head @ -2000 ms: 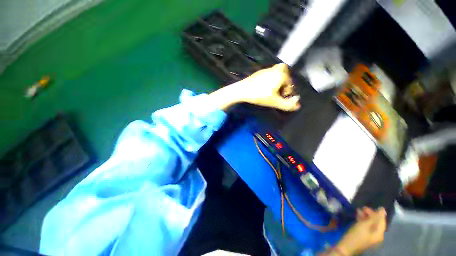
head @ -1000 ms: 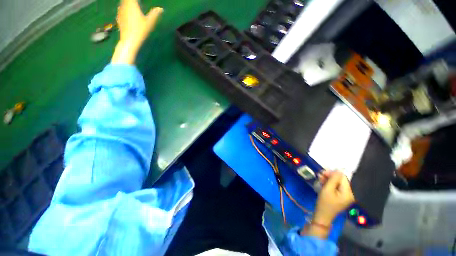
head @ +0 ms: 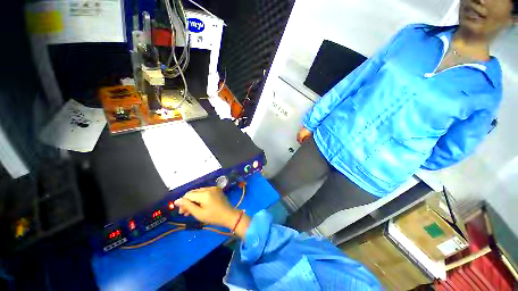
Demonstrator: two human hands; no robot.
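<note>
My right hand (head: 207, 206), with a red band at the wrist, is at the machine's blue control panel (head: 136, 225). Its fingers are bent, with the fingertips at or just in front of the panel beside the red digits. Whether they hold anything small cannot be told. Lit green and red buttons (head: 251, 167) show at the panel's right end. An orange cable (head: 152, 241) loops below the panel and passes by the hand. My left hand is not in view.
Orange fixtures (head: 121, 107) stand under the press head (head: 152, 75). White paper (head: 179, 154) lies on the black top, with a printed sheet (head: 74, 126) to its left. A dark tray (head: 57, 196) is at the left. A person in a blue jacket (head: 397, 102) stands right, near cardboard boxes (head: 426, 230).
The view has swung right to the machine and the standing person. My left hand, earlier reaching over the green bench, has left the picture. My right hand is still at the panel, nearer the digits.
</note>
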